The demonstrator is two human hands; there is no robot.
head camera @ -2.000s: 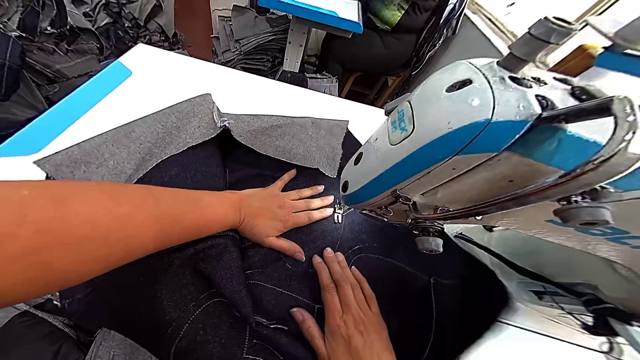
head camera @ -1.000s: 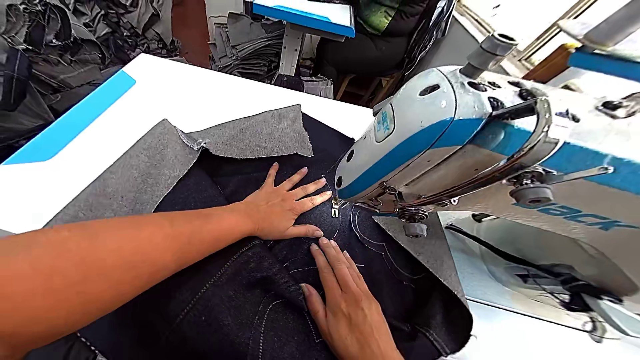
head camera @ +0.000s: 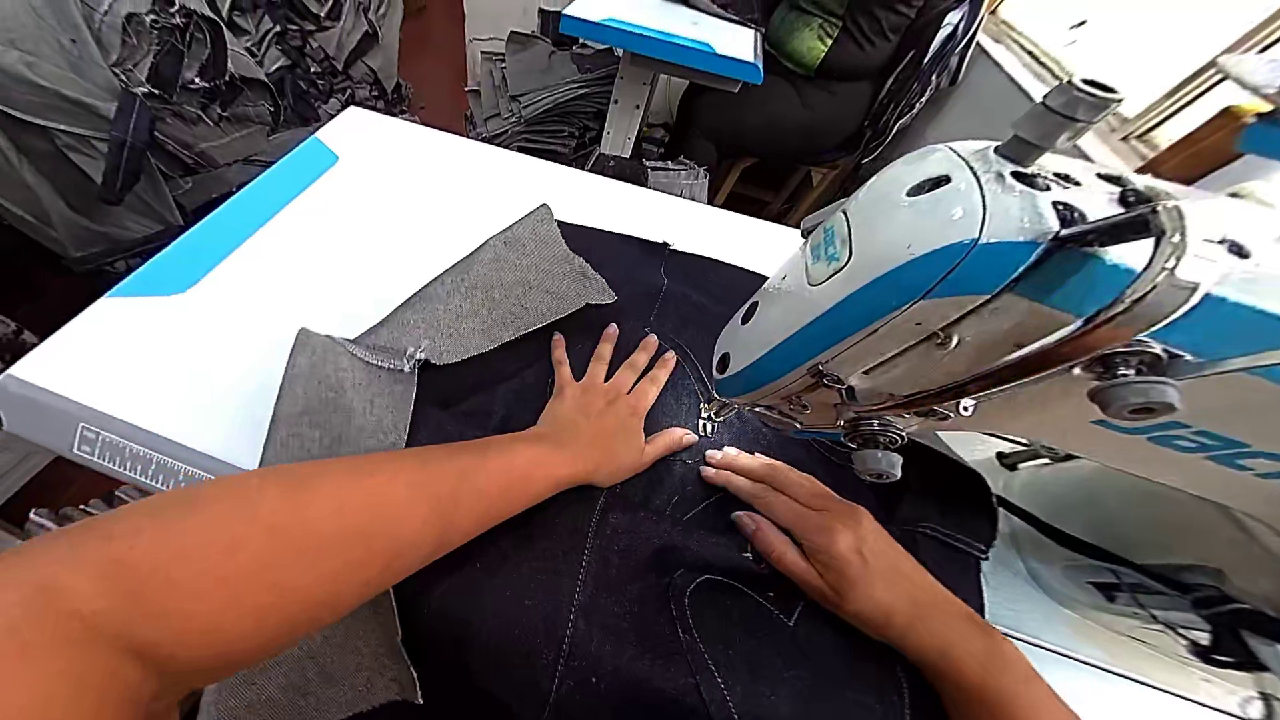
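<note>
Dark denim fabric (head camera: pixel 520 600) with light stitch lines lies over the table under a Jack sewing machine (head camera: pixel 900 260). My left hand (head camera: pixel 605 410) rests flat on the denim with fingers spread, left of the presser foot (head camera: pixel 708 420). My right hand (head camera: pixel 810 530) lies on the cloth just below and right of the foot, fingers stretched towards it and holding nothing. The foot sits on the denim between the fingertips of both hands. A grey underside flap of the denim (head camera: pixel 480 290) is folded out beyond my left hand. The needle is too small to make out.
The white table (head camera: pixel 300 240) has a blue edge strip and a printed ruler (head camera: pixel 140 460). Piled dark cloth (head camera: pixel 240 110) lies behind at left, with stacked grey pieces (head camera: pixel 545 100) beside another table (head camera: pixel 665 40). A person in dark clothing (head camera: pixel 800 110) sits behind. Black cords lie at right.
The denim has turned under the machine, and the stitched curve that was right of the foot now runs above it. Both hands have stayed on the cloth; the right now points more leftward.
</note>
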